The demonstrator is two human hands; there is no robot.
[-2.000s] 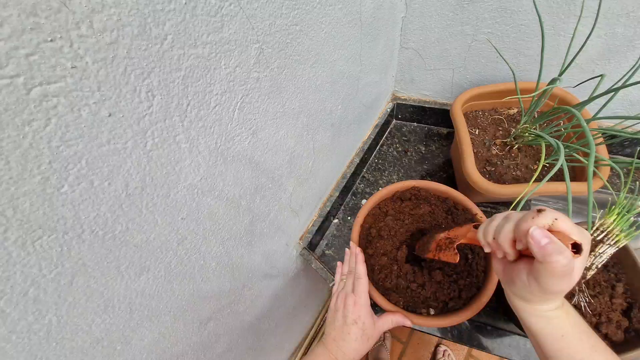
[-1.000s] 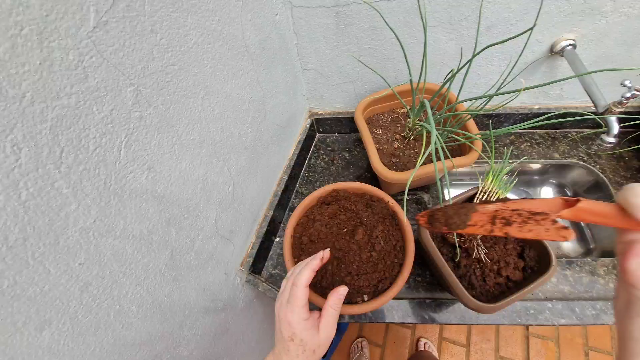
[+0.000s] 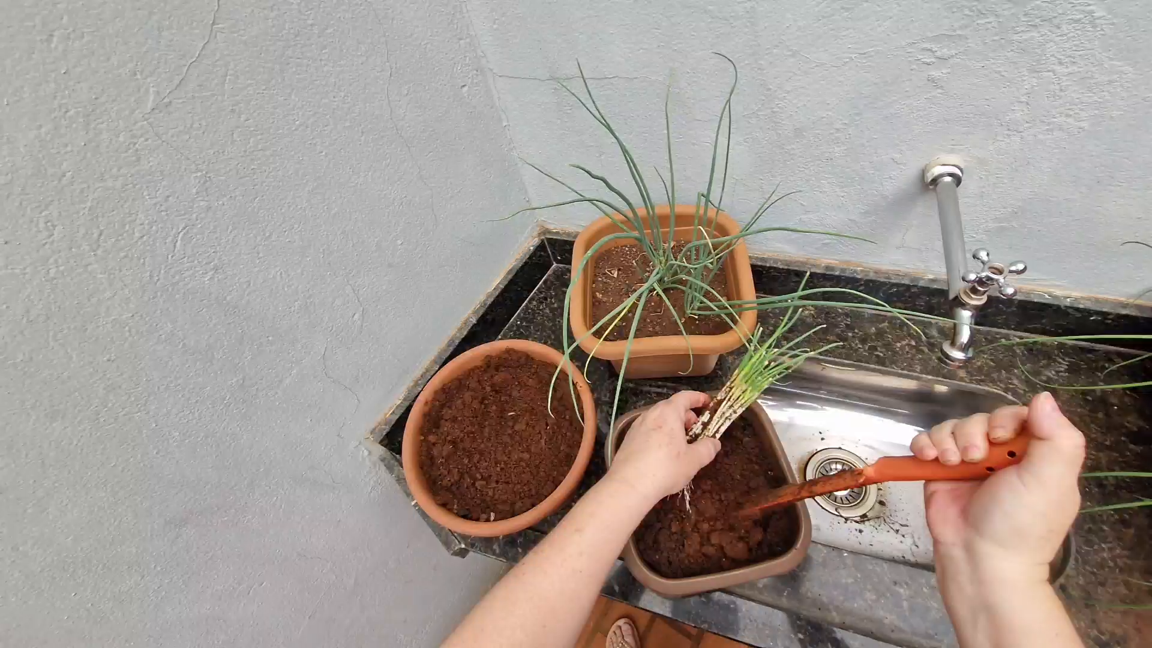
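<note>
My left hand (image 3: 666,445) grips a bunch of green-topped seedlings (image 3: 742,387) near its pale stems, above the soil of a brown square pot (image 3: 679,583). Thin roots hang below my fingers. In my right hand (image 3: 1003,477) is the handle of an orange garden trowel (image 3: 900,470), whose soil-stained blade dips into the same pot at its right side. The blade's tip is hidden in the soil. Left of this pot stands a round terracotta-coloured pot (image 3: 412,450) filled with reddish-brown soil. Behind them, a squarish orange planter (image 3: 666,346) holds long-leaved green onions (image 3: 661,261).
A steel sink (image 3: 900,396) with a drain (image 3: 841,481) and scattered soil lies right of the brown pot. A chrome tap (image 3: 963,297) projects from the textured wall (image 3: 810,108). The pots stand on a dark granite counter (image 3: 846,589). Long leaves reach in from the right edge.
My left hand has left the round pot and taken hold of the seedlings. The trowel, in the round pot two seconds ago, now has its blade in the brown pot. The view has shifted right.
</note>
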